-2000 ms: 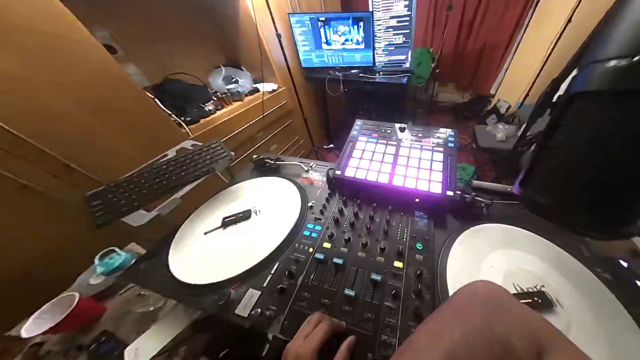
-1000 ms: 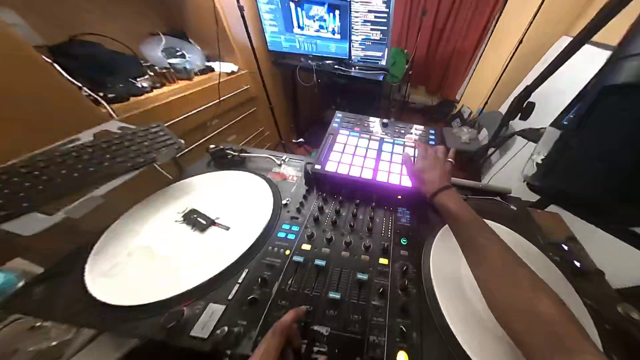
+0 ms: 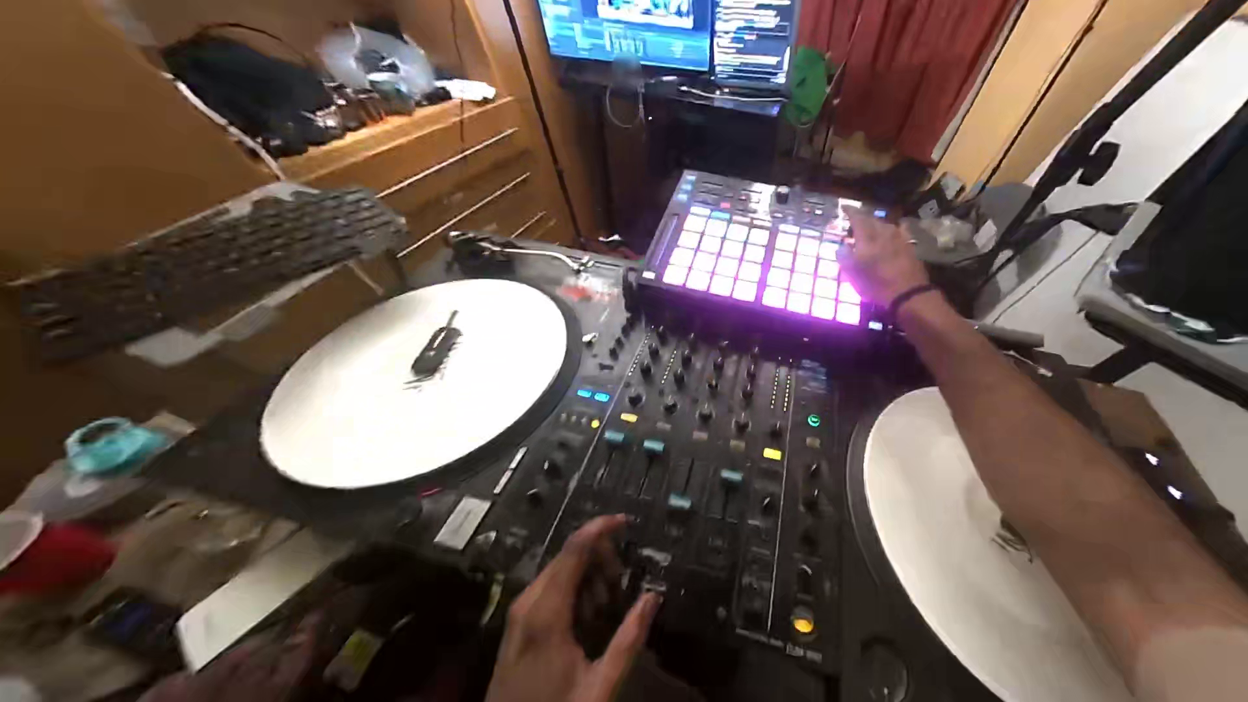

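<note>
My left hand (image 3: 575, 624) is at the near edge of the black DJ mixer (image 3: 702, 468), thumb and fingers apart around the crossfader (image 3: 651, 573); whether they touch it I cannot tell. My right hand (image 3: 882, 255), with a dark band at the wrist, reaches to the upper right of the pad controller (image 3: 760, 258), its fingertips at the buttons above the glowing pads. The left turntable's white record (image 3: 419, 390) lies flat, a dark mark at its centre. My right forearm passes over the right turntable's white record (image 3: 946, 526) and hides part of it.
A keyboard (image 3: 224, 253) stands on a stand at the left. Behind are a monitor (image 3: 629, 34) and a green object (image 3: 807, 88). A red cup (image 3: 58, 556) and a turquoise object (image 3: 112, 447) lie at the left. A black stand arm (image 3: 1092, 146) crosses the upper right.
My right hand came up from the lower right to the pad controller, then moved to its upper right buttons. My left hand stays at the mixer's near edge. The left record's centre mark has turned.
</note>
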